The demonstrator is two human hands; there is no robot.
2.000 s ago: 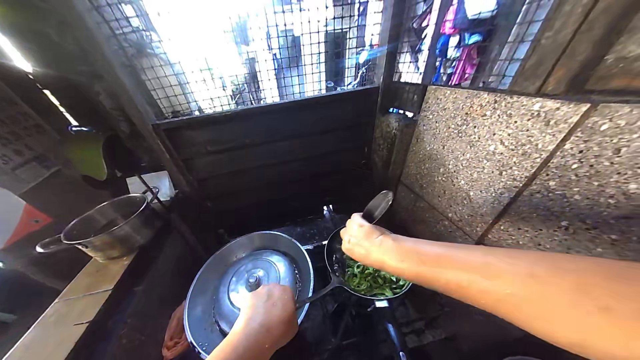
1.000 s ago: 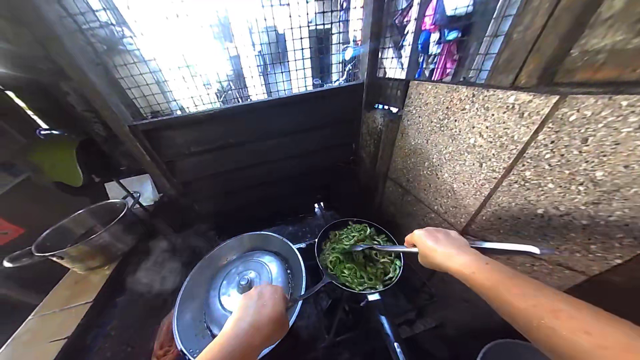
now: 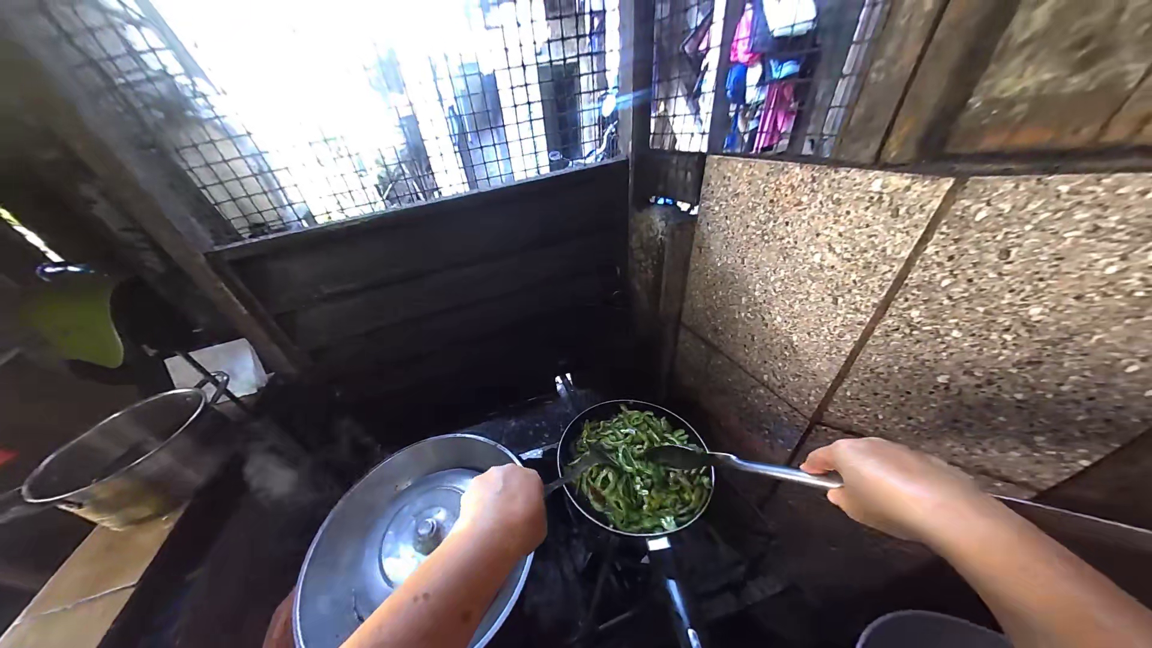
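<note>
A dark frying pan point(image 3: 661, 533) on the stove holds sliced green vegetables point(image 3: 630, 486). My right hand point(image 3: 868, 472) grips the metal handle of a turner point(image 3: 765, 470), whose dark blade rests on the right part of the vegetables. My left hand point(image 3: 504, 508) is closed on a dark utensil point(image 3: 580, 470); its flat end reaches the vegetables at the pan's left edge, and its grip is hidden by the fingers. Below that hand, a large aluminium pot point(image 3: 324, 549) with a lid point(image 3: 405, 540) set inside its rim stands left of the pan. The pan's handle point(image 3: 677, 598) points towards me, untouched.
A steel pot point(image 3: 117, 459) stands on a tiled ledge point(image 3: 81, 576) at the left, with a green utensil point(image 3: 76, 319) hanging behind. Dark boards point(image 3: 450, 297) and a pebbled wall point(image 3: 810, 288) enclose the stove corner. A grey container's rim point(image 3: 931, 621) shows at bottom right.
My left hand has moved from over the lid towards the pan, bringing its utensil into the vegetables. My right hand has moved away from above the pan to its right, still holding the turner.
</note>
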